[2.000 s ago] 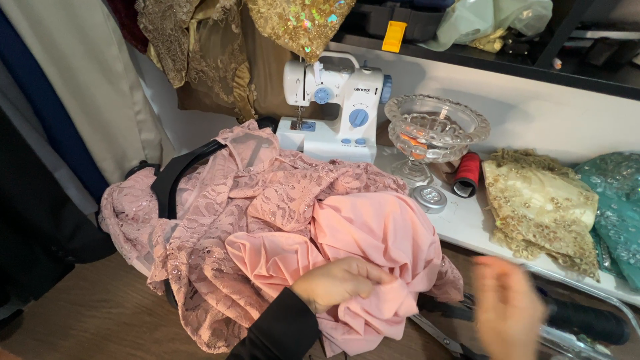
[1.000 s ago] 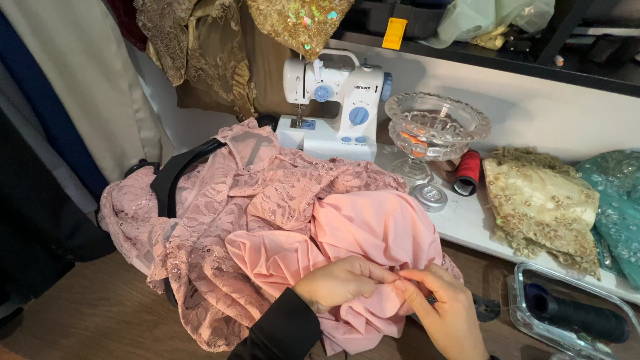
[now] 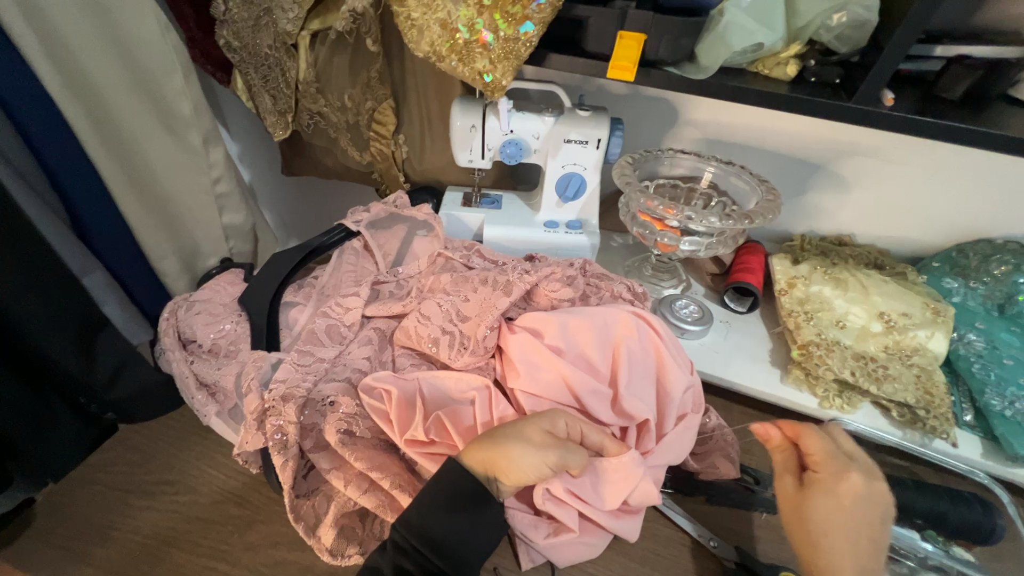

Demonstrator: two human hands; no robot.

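My left hand (image 3: 548, 452) pinches a fold of the smooth pink fabric (image 3: 600, 360). To its right, my right hand (image 3: 832, 488) has thumb and forefinger closed on a fine thread (image 3: 724, 434), which runs toward the fabric; a needle cannot be made out. Pink sequined lace (image 3: 336, 424) lies bunched beside and under the smooth cloth, with a black hanger (image 3: 276, 280) in it. Scissors (image 3: 700, 532) lie below, between the hands, partly hidden by the cloth.
Behind stand a white sewing machine (image 3: 528, 168) and a glass bowl (image 3: 696, 200). A red thread spool (image 3: 745, 276), a round puck light (image 3: 684, 316) and beaded fabrics (image 3: 868, 336) lie on the white surface. A clear container (image 3: 920, 548) and a dark thread spool (image 3: 944, 508) are at the right.
One second ago my right hand was at the fabric beside my left hand; now it is away to the right with the thread stretched. My left hand stays on the cloth.
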